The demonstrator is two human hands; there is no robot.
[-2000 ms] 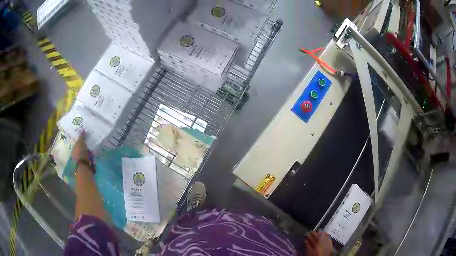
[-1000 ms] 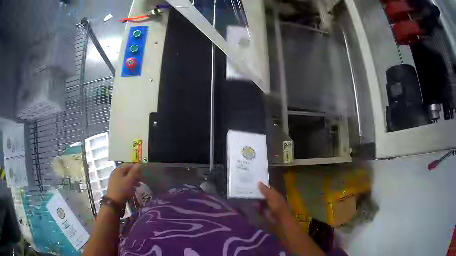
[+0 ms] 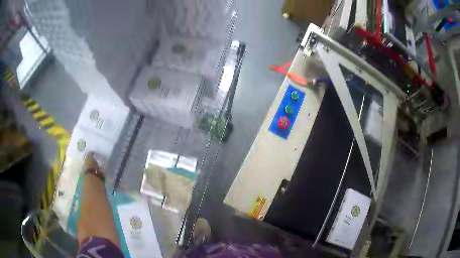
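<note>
My left hand (image 3: 92, 165) reaches over the wire cart and touches the near white carton (image 3: 81, 145) of the row at left. The image is blurred, and whether the fingers grip it cannot be told. My right hand is not in view. A single white carton (image 3: 136, 229) lies on the teal and beige liner sheet (image 3: 74, 204), cut off by the bottom edge. Another white carton (image 3: 349, 219) lies at the near end of the black belt (image 3: 307, 171), right of the thin guide rail.
More carton stacks (image 3: 161, 93) stand on the wire cart. The cream machine housing (image 3: 252, 174) carries a blue button panel (image 3: 286, 112) and an orange hose (image 3: 291, 74). A slanted frame bar (image 3: 348, 108) crosses the belt, with another white box (image 3: 373, 121) beyond it. Grey floor separates cart and machine.
My left hand has moved from beside the machine to the cartons on the cart. My right hand has left the picture. The view has swung left. The left row shows fewer cartons than two seconds ago.
</note>
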